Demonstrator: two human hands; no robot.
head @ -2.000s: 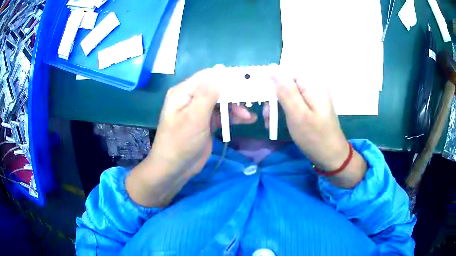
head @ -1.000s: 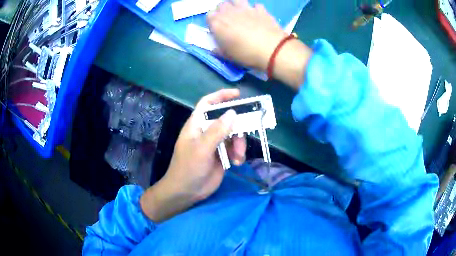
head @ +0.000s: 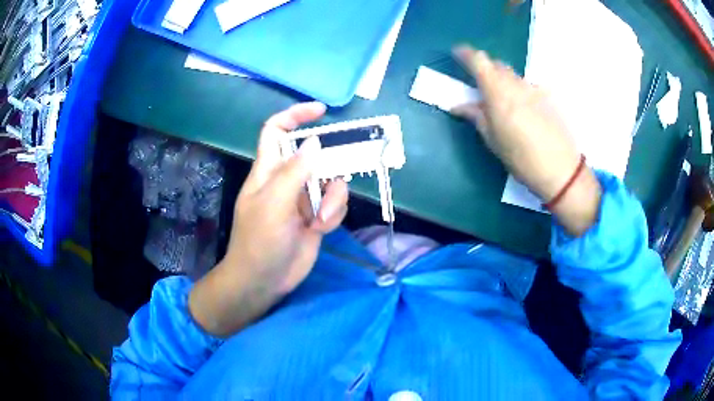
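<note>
My left hand (head: 274,204) holds a white notched unit (head: 344,160) by its left side, above the bench's front edge. A dark slot shows along the unit's top, comb-like teeth on its lower edge, and two narrow white legs hang down. A thin wire trails from the right leg towards my lap. My right hand (head: 521,129) pinches the right end of a small white rectangular piece (head: 440,88) over the green mat. The fingertips are slightly blurred. I cannot tell whether the piece touches the mat.
A blue tray (head: 313,59) with white pieces is at the top left. A large blue bin (head: 74,117) heaped with units is far left. White sheets (head: 595,63) lie behind my right hand. White scraps (head: 668,102), thin rods and a wooden handle (head: 683,241) are at the right.
My right hand has moved from the blue tray to the right with a white piece between its fingers. My left hand still holds the unit. The view has shifted.
</note>
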